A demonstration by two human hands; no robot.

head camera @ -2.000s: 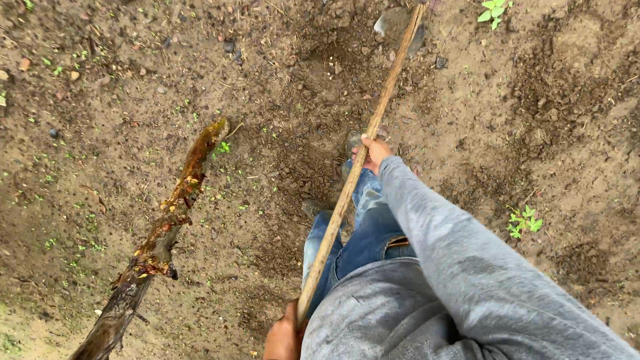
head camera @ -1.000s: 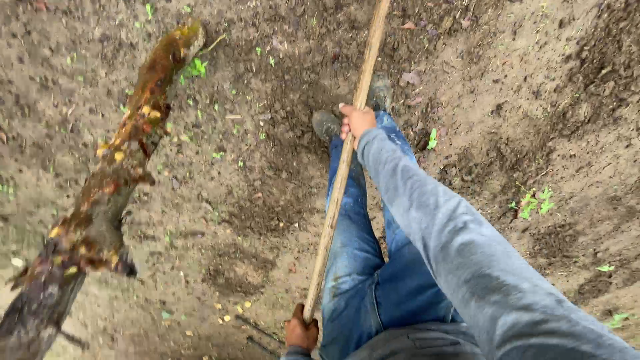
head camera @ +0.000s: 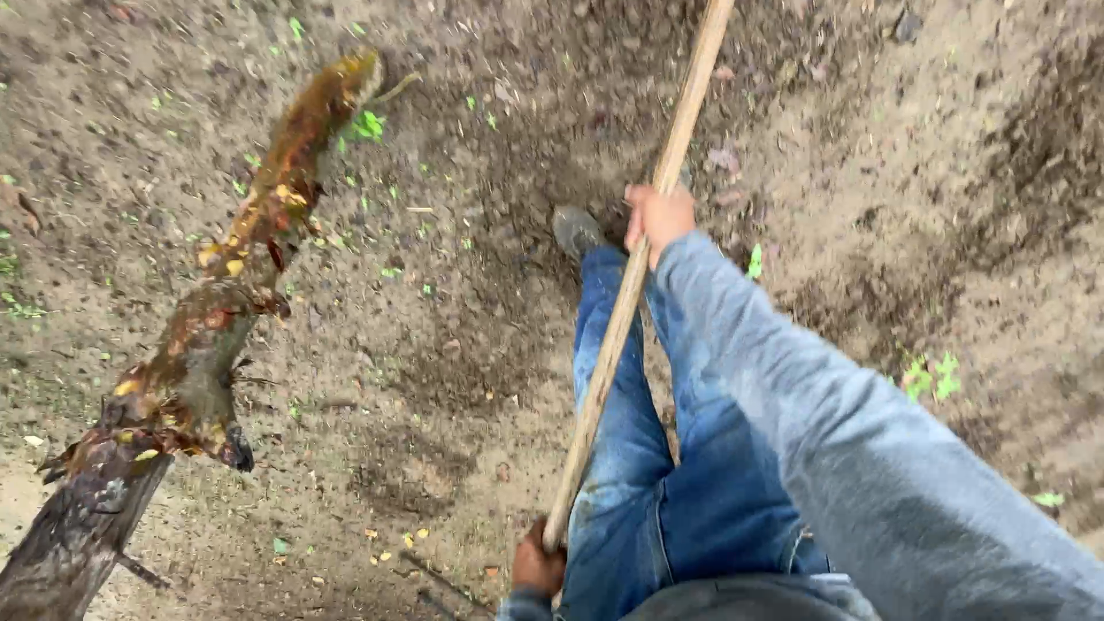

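Observation:
A long wooden pole slants across my jeans from the lower middle to the top edge, where its far end runs out of view. Around its near end my left hand is closed, beside my left thigh. My right hand grips the pole higher up, above the knees, with the grey sleeve reaching in from the lower right. Whatever the pole's upper end carries is hidden beyond the frame.
A rough fallen log with yellow leaves and peeling bark lies on the left. Bare soil with small green seedlings surrounds my feet; one shoe shows. A dark stone lies at the top right.
The view has shifted considerably. Both hands have kept hold of the pole, and more of my jeans shows than two seconds ago. The pole's upper end has passed out of the frame.

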